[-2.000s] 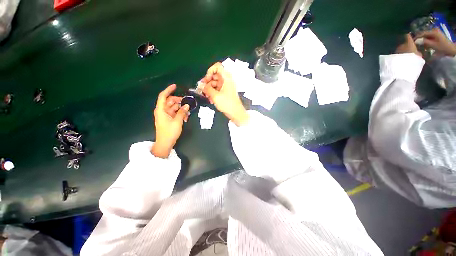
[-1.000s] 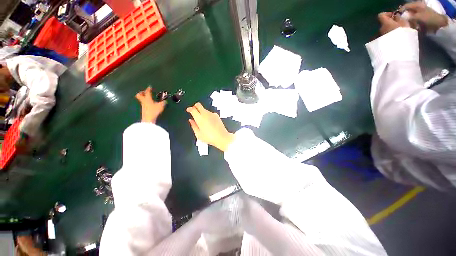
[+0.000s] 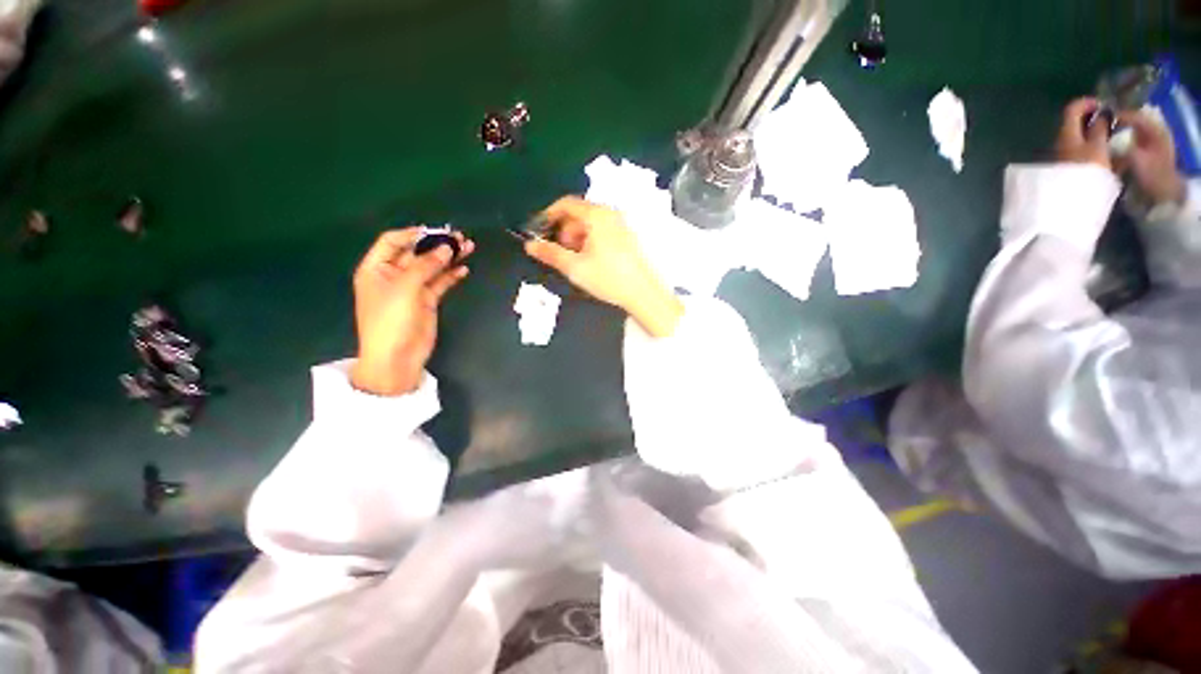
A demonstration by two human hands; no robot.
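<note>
My left hand holds a round dark clip part between thumb and fingers above the green surface. My right hand is a little to the right and pinches a small dark metal piece; its exact shape is too small to tell. The two hands are apart. A small white wipe lies on the surface below and between them.
More white wipes lie around the foot of a slanting metal post. Single dark parts lie beyond my hands and near the post's top. A dark cluster lies left. A neighbour's hands work at right.
The view has swung back from the red tray. My hands, reaching over the surface a second ago, are now drawn in, each holding a piece. One dark part remains on the surface beyond them.
</note>
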